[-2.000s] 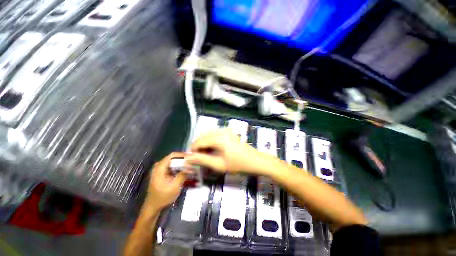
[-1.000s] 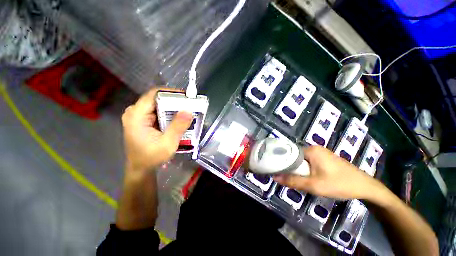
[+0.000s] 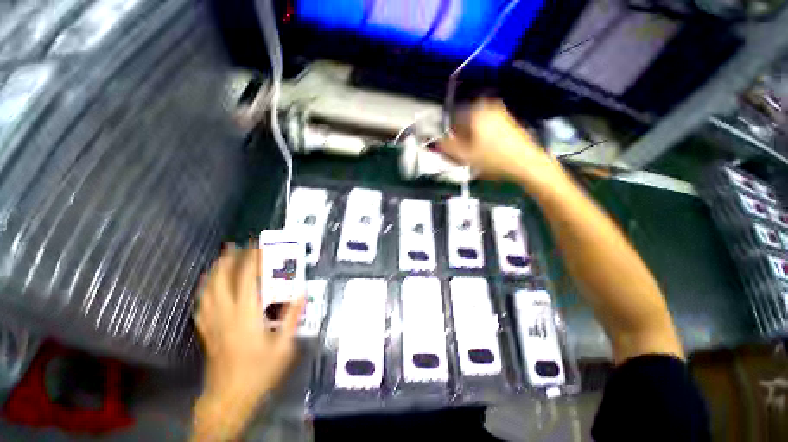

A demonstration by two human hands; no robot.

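My left hand [image 3: 238,324], blurred, holds a white device [image 3: 283,259] upright beside the left end of the clear blister tray [image 3: 393,399]. A white cable [image 3: 278,112] hangs down to the device's top; its plug is not clear. My right hand [image 3: 497,142] is at the shelf below the monitors, by the head of a pale barcode scanner [image 3: 436,166]. Its fingertips are blurred, so I cannot tell whether it grips anything. The tray holds two rows of white devices [image 3: 360,332] with dark ovals. A thin white lead reaches the device fourth from left in the far row.
A tall pile of clear trays [image 3: 138,207] stands at left. Another pale scanner [image 3: 333,141] lies below the blue monitor [image 3: 415,22]. A smaller stack of trays with devices [image 3: 760,224] is at far right. A red object [image 3: 69,388] is at lower left.
My right hand has moved from above the tray, where it held the scanner, to the shelf. My left hand still holds the device, now upright beside the tray. The view has turned towards the monitors.
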